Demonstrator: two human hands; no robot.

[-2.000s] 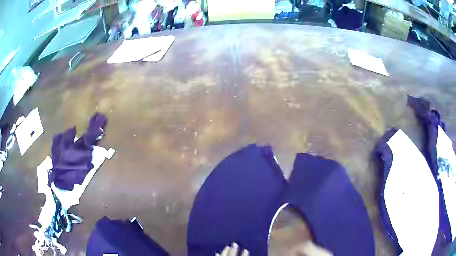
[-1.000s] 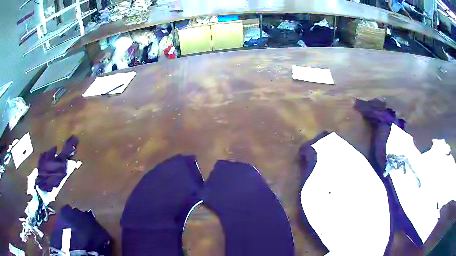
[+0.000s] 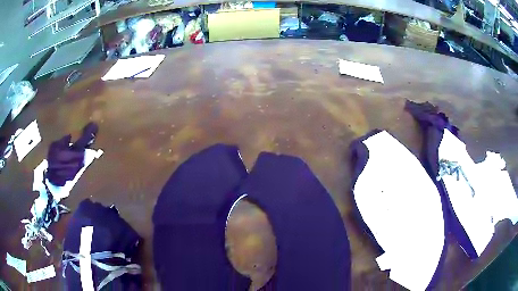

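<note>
Dark purple cut panels (image 3: 193, 216) lie flat in a horseshoe at the bottom centre, around an oval of bare brown table (image 3: 250, 236). Their two upper ends almost meet, with a narrow gap. A pale edge shows along the inner curve. The near part is cut off by the bottom edge. A tied purple bundle (image 3: 102, 227) lies at the lower left, with pale strips (image 3: 116, 265) knotted across it and a white paper ticket (image 3: 86, 256) upright on it. Neither of my hands can be made out; a small tan patch at the oval's bottom is unclear.
White curved shapes (image 3: 397, 199) lie over purple stacks at right, with grey strips (image 3: 451, 169) on the farther one. Crumpled purple pieces (image 3: 67, 162) lie on jagged white paper at left, near tangled strips. White papers (image 3: 133, 67) lie at the table's far side. Loaded shelves stand behind.
The fingers seen at the bottom edge two seconds ago are gone from view. The view has shifted, showing more of the tied bundle and of the stacks at right. The horseshoe looks the same.
</note>
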